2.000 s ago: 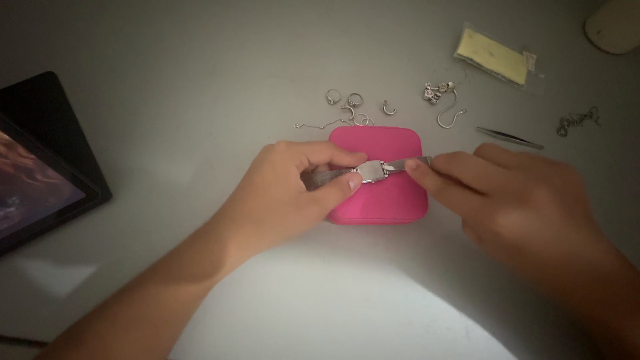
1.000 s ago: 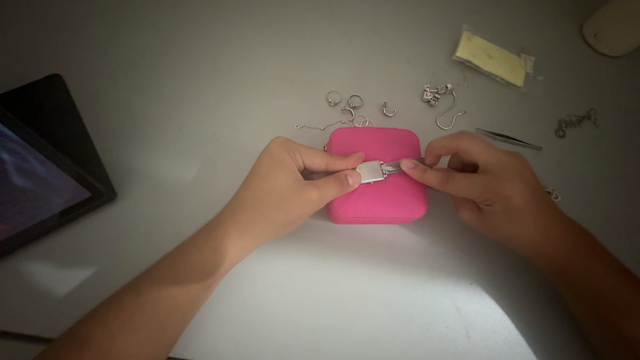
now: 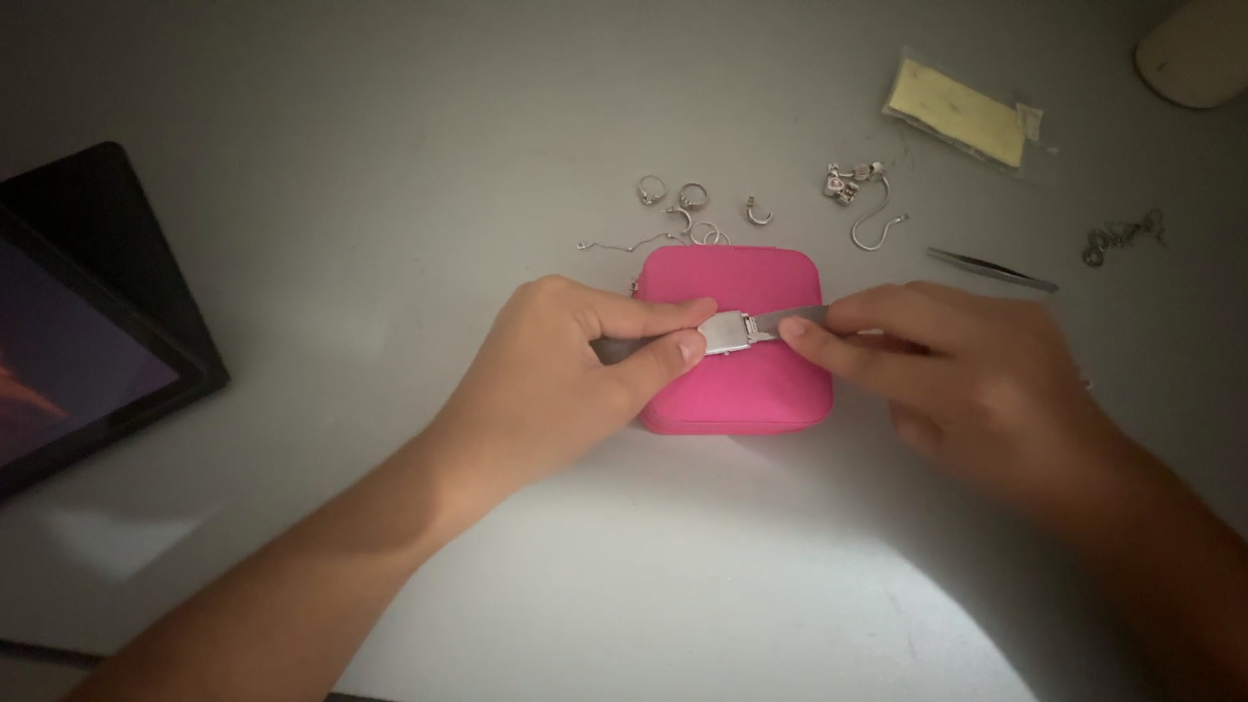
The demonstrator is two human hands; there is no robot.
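Note:
A small wristwatch [image 3: 725,333] with a silver metal case lies over a pink zippered case [image 3: 741,395], its back seemingly facing up. My left hand [image 3: 575,356] pinches the watch case's left side between thumb and index finger; a dark band part shows behind the fingers. The grey strap [image 3: 780,322] on the right side is held between the thumb and fingers of my right hand [image 3: 946,356]. Metal pieces show where strap and watch case meet; whether they are joined there I cannot tell.
Silver rings [image 3: 693,196], a thin chain [image 3: 624,248] and a charm bracelet [image 3: 868,200] lie beyond the pink case. Tweezers [image 3: 993,269], a tangled chain [image 3: 1121,237] and a yellow cloth in a clear bag [image 3: 957,112] lie right. A tablet [image 3: 78,341] stands left.
The fingers of my right hand have shifted slightly on the strap. My left hand keeps its pinch on the watch, and the pink case has stayed put.

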